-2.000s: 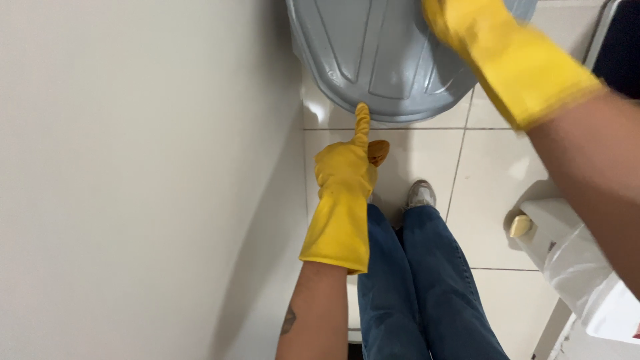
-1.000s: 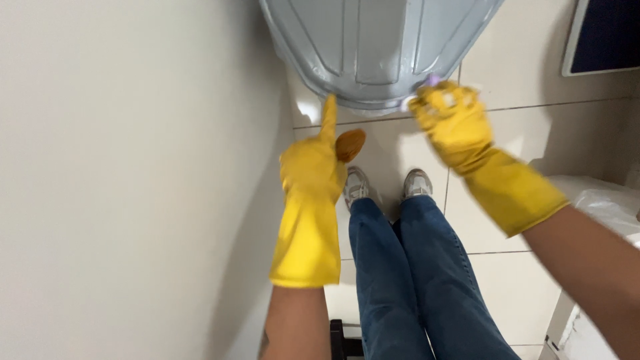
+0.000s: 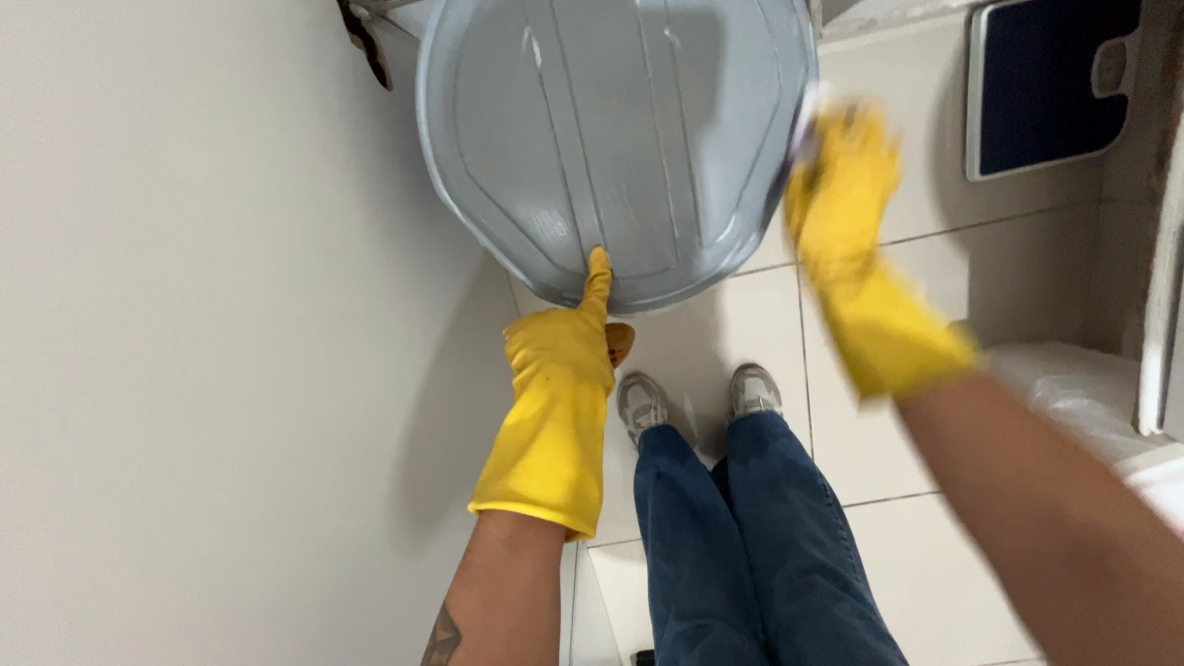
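A grey plastic lid (image 3: 610,139) with raised ribs fills the top middle. My left hand (image 3: 564,351), in a yellow rubber glove, grips its near edge, with one finger lying on the top face. A brown-orange object (image 3: 620,344) shows beside that hand; what it is, I cannot tell. Against the lid's right rim is my right hand (image 3: 844,190), also gloved in yellow and blurred. It holds a small whitish and purple thing (image 3: 805,129), mostly hidden by the fingers.
A wall (image 3: 203,324) runs along the left. On the tiled floor at the upper right lies a dark bathroom scale (image 3: 1045,92). Clear plastic wrapping (image 3: 1064,388) is at the right, beside a white edge (image 3: 1158,324). My shoes (image 3: 643,402) stand below the lid.
My right hand has moved from the lid's near edge to its right side. My left hand has stayed at the near edge. The view has shifted.
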